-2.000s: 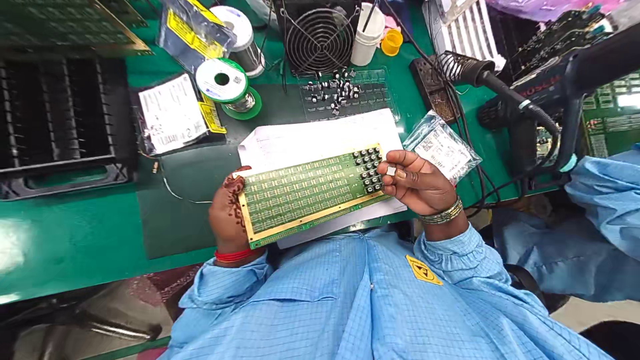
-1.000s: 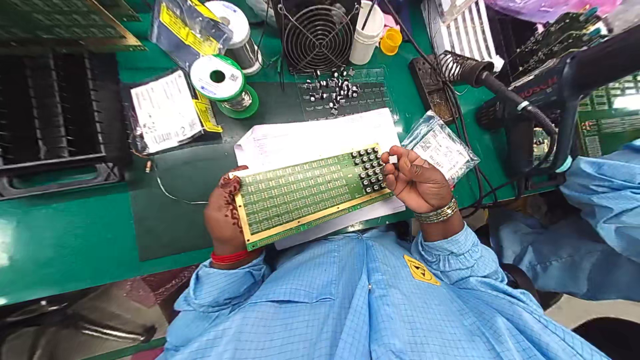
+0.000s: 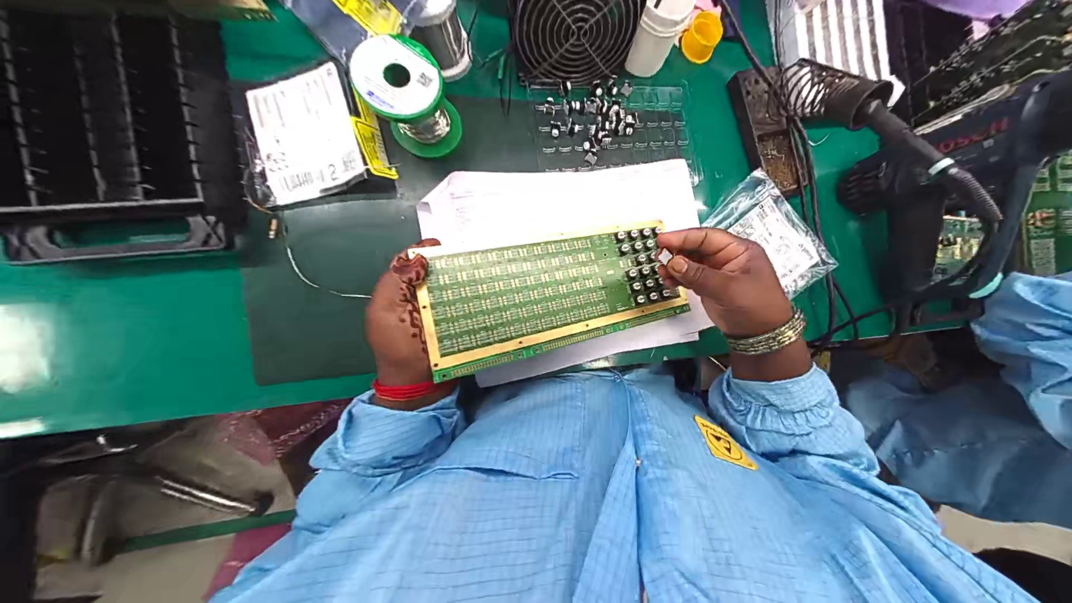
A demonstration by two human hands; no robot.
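My left hand (image 3: 404, 322) grips the left edge of a green printed circuit board (image 3: 519, 293) with gold borders, tilted above white paper sheets (image 3: 569, 197). Rows of small black components with round pale tops (image 3: 641, 264) stand at the board's right end. Between its thumb and index finger my right hand (image 3: 724, 276) pinches a small whitish square component (image 3: 665, 256), close to the board's right edge. More loose black-and-silver components (image 3: 595, 117) lie in a heap on a clear plastic tray (image 3: 666, 126) beyond the paper.
Solder wire spools (image 3: 402, 84), a labelled packet (image 3: 306, 134), a fan (image 3: 578, 38) and white bottle (image 3: 657, 38) stand behind. A black rack (image 3: 100, 126) is at left. At right are a clear bag (image 3: 775, 239), a soldering iron holder (image 3: 829, 92), cables and a Bosch tool (image 3: 946, 159).
My right hand was lifted slightly off the board's right edge a second ago and has moved back left against it, the small component still in its fingers. My left hand keeps its hold.
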